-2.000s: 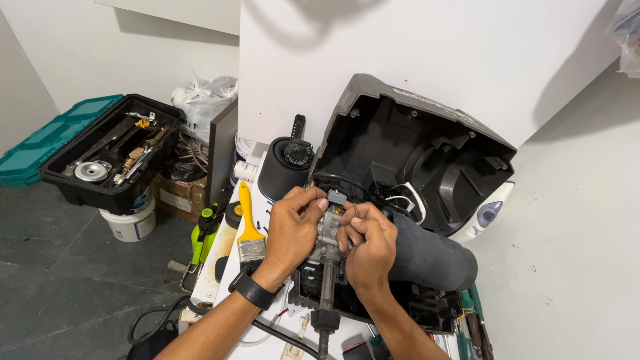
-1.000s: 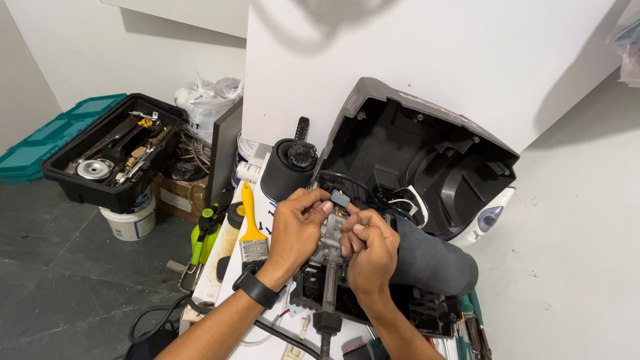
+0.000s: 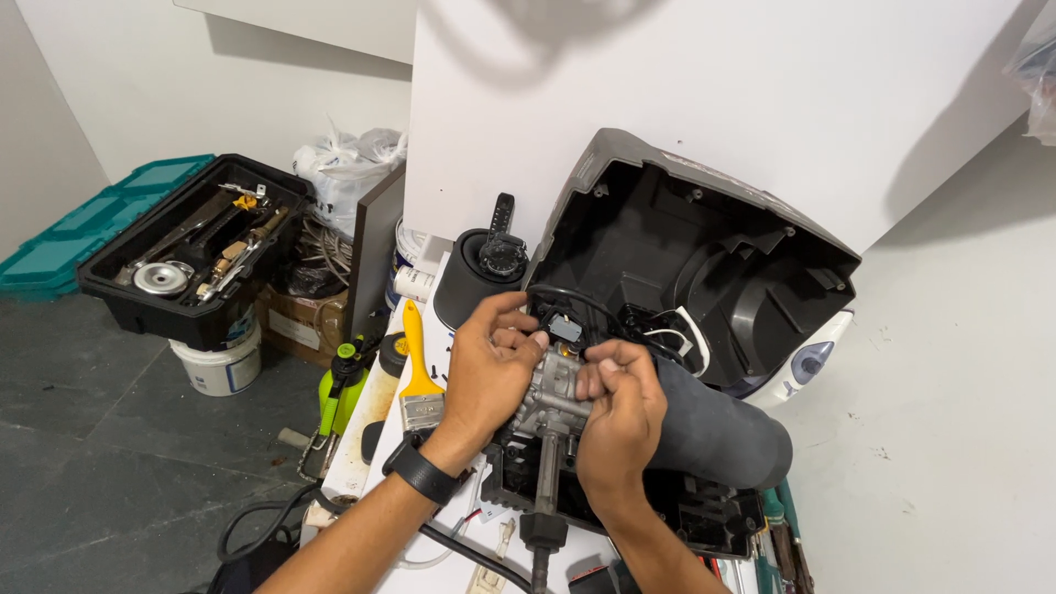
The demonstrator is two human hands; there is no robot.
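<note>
A metal pump body with a dark cylindrical motor housing lies in the black lower casing. At the pump's upper left is my left hand, its thumb and fingers bent close beside a small grey box-shaped part. On the pump's right side, my right hand has curled fingers near a brass-coloured fitting. Whether either hand pinches something small is hidden by the fingers. A metal outlet tube runs from the pump toward me. The open black cover shell leans against the white panel behind.
A yellow-handled paintbrush and small screws lie left of my left hand. Behind them, a wristwatch rests on a dark cylinder. An open toolbox stands at left, near a green sprayer. A black cable crosses under my left forearm.
My hands have moved slightly apart at the top of the pump, and the small grey part between them shows more fully. The casing and pump have stayed in place.
</note>
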